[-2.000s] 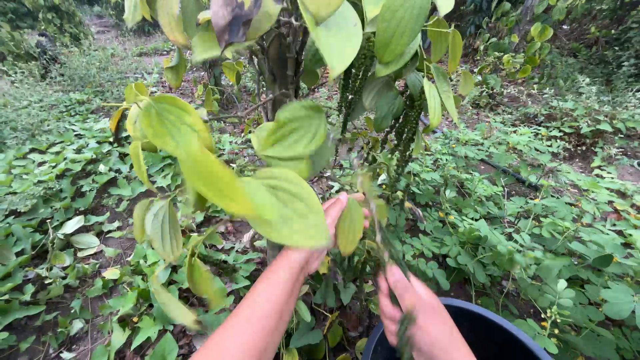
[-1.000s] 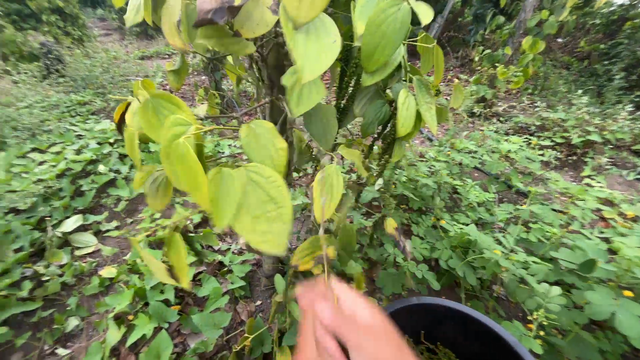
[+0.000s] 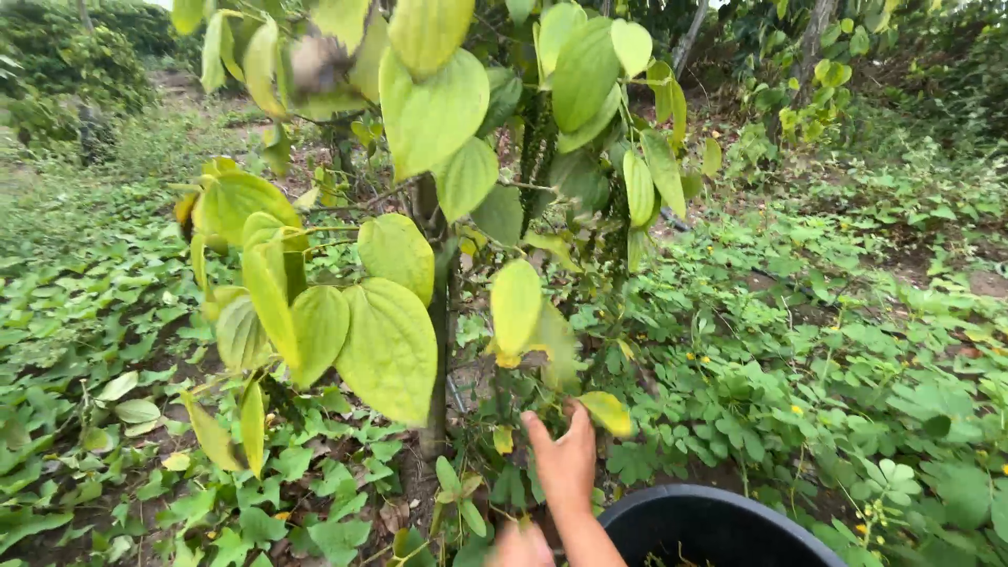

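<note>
A pepper vine [image 3: 386, 346] with broad yellow-green leaves climbs a thin trunk [image 3: 441, 315], and green berry spikes [image 3: 531, 157] hang among its upper leaves. My right hand [image 3: 563, 453] reaches up at the low stems, thumb and fingers apart, its fingertips beside a small yellow leaf [image 3: 606, 413]. Whether a stem touches those fingers is unclear. Lower and to the left, my left hand [image 3: 520, 545] is blurred and cut by the bottom edge; its fingers cannot be made out. A black bucket [image 3: 693, 498] stands at the lower right, with some greenish matter inside.
Low leafy ground cover [image 3: 772, 394] spreads on both sides. A dark hose or pipe [image 3: 795, 287] crosses the ground at right. More trunks [image 3: 815, 47] and foliage rise behind. Thin stems and dry leaves lie around the vine's base.
Two seconds ago both hands were raised among the stems, the left one farther up. Now my left hand is low at the bottom edge and my right hand is at the low stems. More of the bucket's inside shows.
</note>
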